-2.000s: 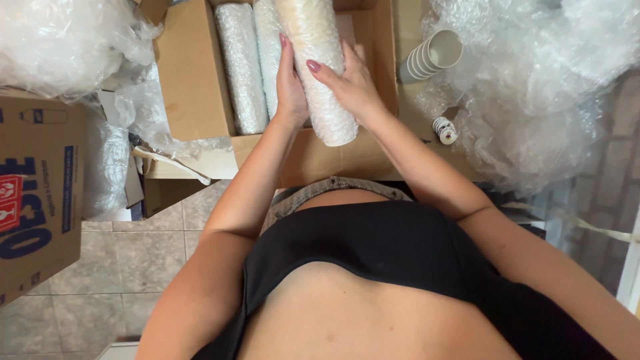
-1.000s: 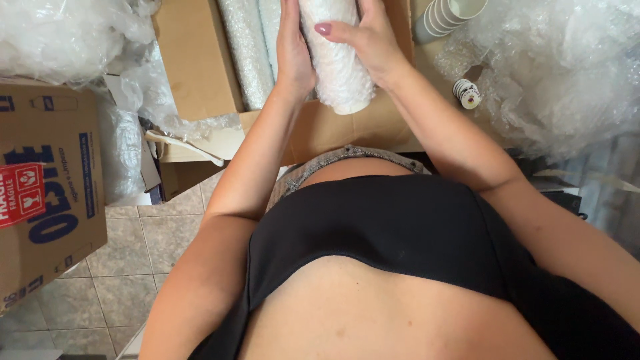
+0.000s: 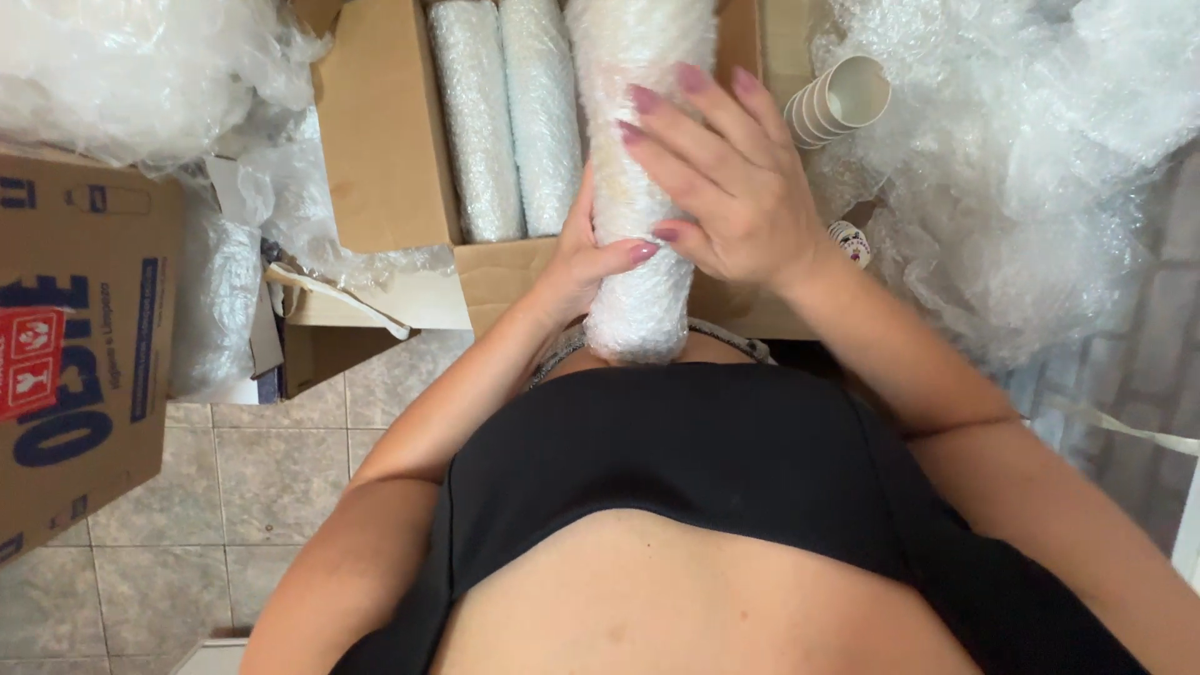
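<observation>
A long roll wrapped in bubble wrap (image 3: pixel 637 187) is held upright-looking over the near side of an open cardboard box (image 3: pixel 384 131), its lower end close to my waist. My left hand (image 3: pixel 581 253) grips it from the left, thumb across its front. Fingers spread, my right hand (image 3: pixel 736 183) lies against its right side and front. Inside the box, two similar bubble-wrapped rolls (image 3: pixel 475 122) lie side by side, left of the held one. What the wrap covers is mostly hidden.
Nested paper cups (image 3: pixel 839 98) lie right of the box, near a small printed stack (image 3: pixel 849 244). Loose bubble wrap (image 3: pixel 994 187) is heaped at right, with more plastic wrap (image 3: pixel 141 84) at upper left. A large printed carton (image 3: pixel 84 356) with a red fragile label stands at left.
The fingers of my right hand have spread out over the front of the wrapped roll. The roll's lower end is nearer my waist than before.
</observation>
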